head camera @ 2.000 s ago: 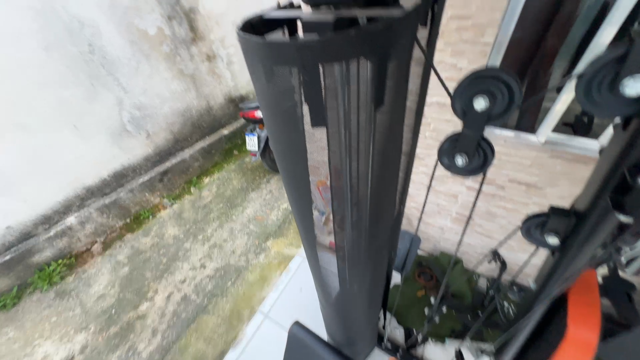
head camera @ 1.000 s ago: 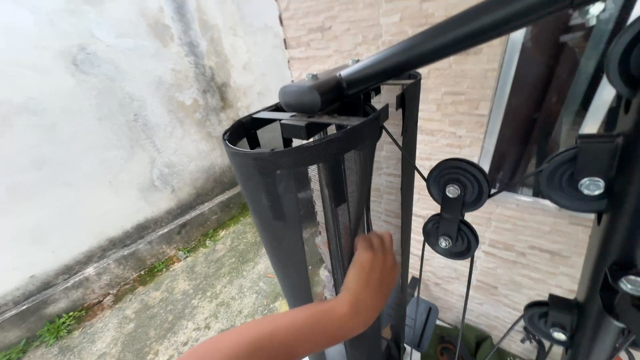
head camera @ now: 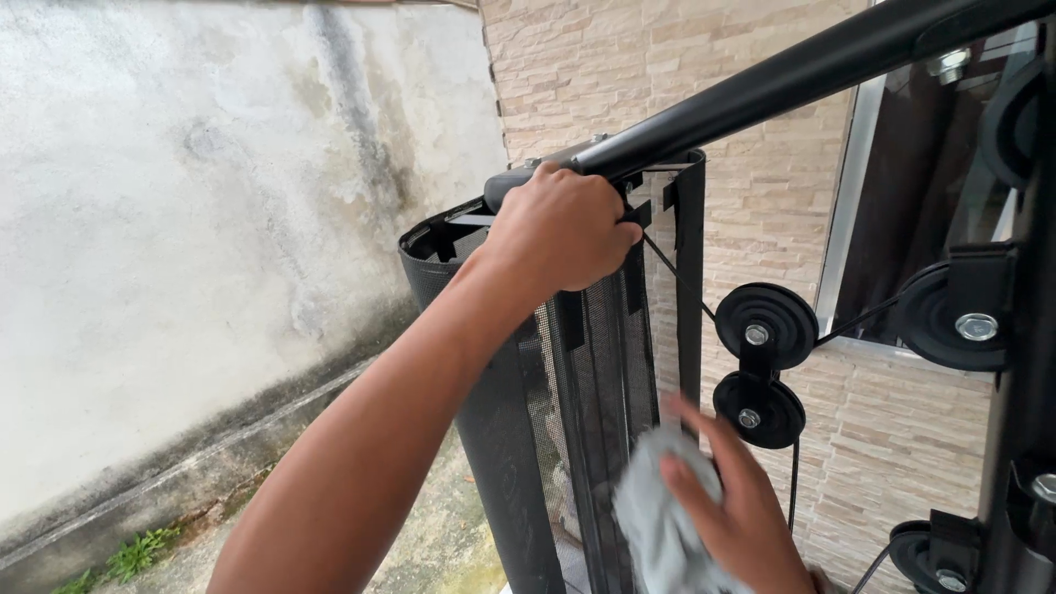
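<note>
My left hand (head camera: 569,224) is closed over the upper edge area of the black mesh cover (head camera: 495,445), just under the black steel tube (head camera: 742,87) of the cable machine; what its fingers grip is hidden. Lower right, my right hand (head camera: 734,495) holds a light grey cloth (head camera: 664,503), slightly blurred, in front of the cover's right side. The cover is a tall tube of black fabric and mesh, with its rim open at the top.
Black cable pulleys (head camera: 766,326) with steel bolts and a cable stand right of the cover, near a black upright (head camera: 1023,330). Behind are a stone-tiled wall (head camera: 577,74) and a window frame (head camera: 850,181). A stained white wall (head camera: 206,206) runs along the left.
A hand on the front of the cover one second ago is no longer there; my left hand is now at the top by the tube. My right hand with the grey cloth has come into view.
</note>
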